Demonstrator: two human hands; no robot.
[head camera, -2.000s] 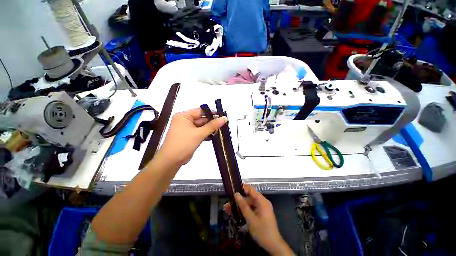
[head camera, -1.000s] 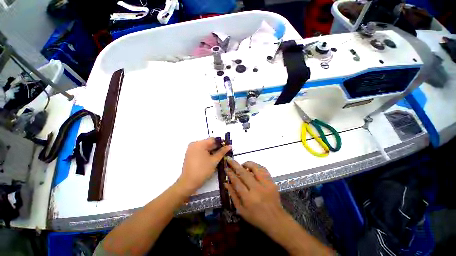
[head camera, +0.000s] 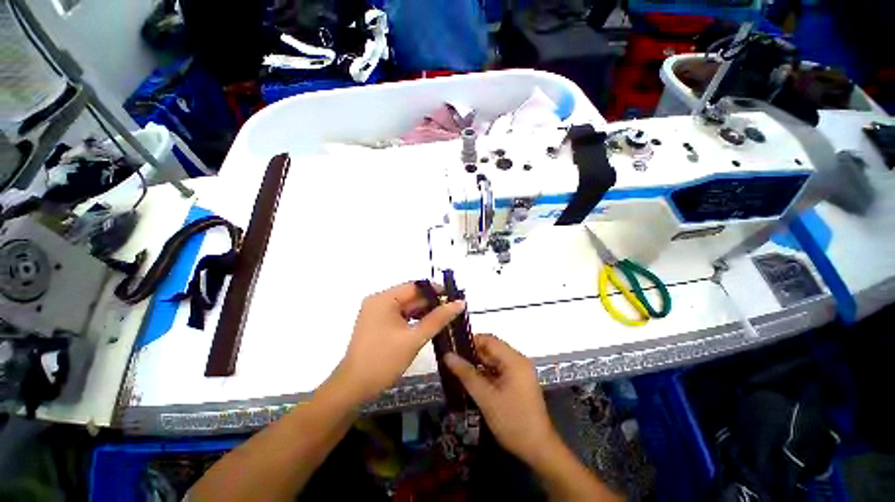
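A dark brown strip with a thin gold line, looking like a zipper on a placket (head camera: 450, 340), hangs over the table's front edge. My left hand (head camera: 393, 328) pinches its upper end between thumb and fingers. My right hand (head camera: 502, 384) grips it lower down, near the edge. The strip's top end lies just in front of the needle area of the white sewing machine (head camera: 628, 186); it is not under the presser foot (head camera: 478, 245), as far as I can see. The lower end is partly hidden by my right hand.
A spare brown strip (head camera: 248, 265) and curled dark trim loops (head camera: 186, 257) lie at left. Scissors (head camera: 633, 291) lie right of the needle. A white tub (head camera: 324, 106) stands behind. A black band (head camera: 589, 175) drapes over the machine. Another machine (head camera: 44, 265) is at far left.
Both hands first brought the strip to the front of the needle area. Since then my right hand has shifted slightly down along it, and the view has tilted up a little.
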